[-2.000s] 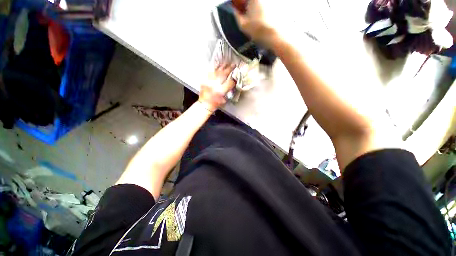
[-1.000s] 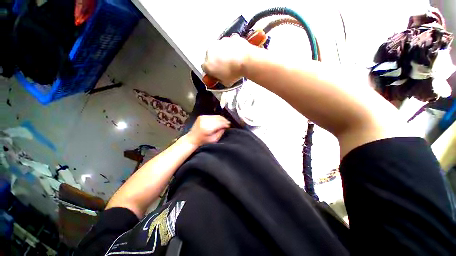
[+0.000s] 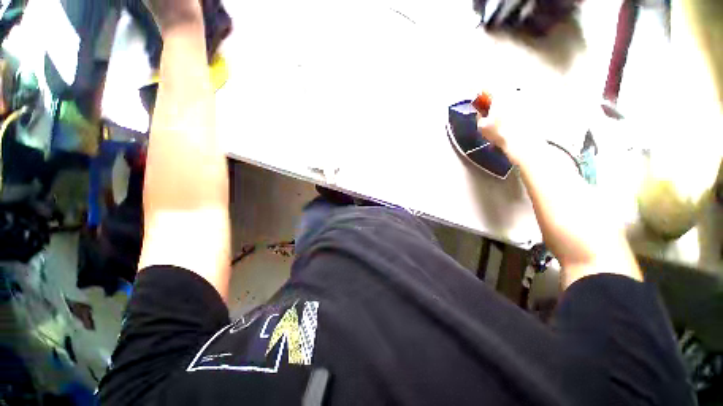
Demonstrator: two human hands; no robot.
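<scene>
The steam iron (image 3: pixel 478 143), dark with an orange handle part, stands on the white-covered table (image 3: pixel 349 87) at the right. My right hand (image 3: pixel 499 135) is closed on its handle; the fingers are blurred. My left hand (image 3: pixel 170 9) reaches to the far left and is mostly cut off by the top edge. Beside it is a dark cloth pile (image 3: pixel 214 24), with a yellow piece (image 3: pixel 218 73) under or beside it, partly behind my forearm. Whether my left hand holds anything is hidden.
A dark cloth bundle (image 3: pixel 529 14) lies at the far upper right, cut by the top edge. A dark red strip (image 3: pixel 621 51) is at the upper right. The table's near edge (image 3: pixel 277 168) runs in front of my body. Blurred dark and blue things are at the left.
The view has turned left. My right hand and the iron have moved from the table's near edge to the right. My left hand has gone from near my body to the far left pile.
</scene>
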